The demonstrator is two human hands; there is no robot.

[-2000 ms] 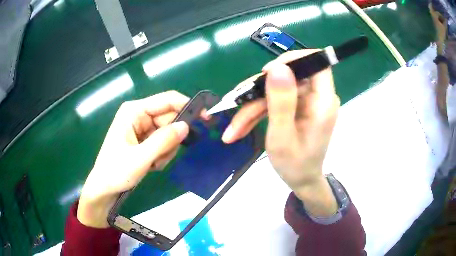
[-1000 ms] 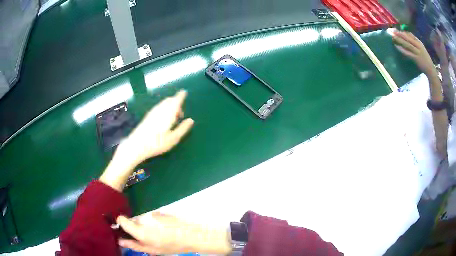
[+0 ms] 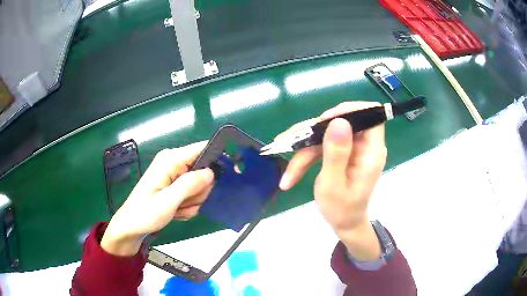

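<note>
My left hand [image 3: 164,193] grips a black phone middle frame [image 3: 216,267] by its left side and holds it tilted above the belt and white sheet. A dark blue film [image 3: 242,188] covers part of the frame's upper half. My right hand [image 3: 349,173] holds black tweezers [image 3: 355,122] like a pen. The pale tweezer tip is at the film's upper edge; whether it grips the film cannot be told. My left fingers hide part of the frame's left side.
Green belt [image 3: 323,173] carries a frame at left [image 3: 121,173], another at far left [image 3: 9,240] and one at upper right [image 3: 388,81]. Blue film pieces [image 3: 190,287] lie on the white sheet [image 3: 439,202]. A yellow strip [image 3: 449,78], red tray [image 3: 436,26] and grey post [image 3: 188,43] stand beyond.
A second ago my left hand was empty over the belt and my right hand was low. Now my left hand holds a frame and my right hand has raised the tweezers to it. The belt frame moved right.
</note>
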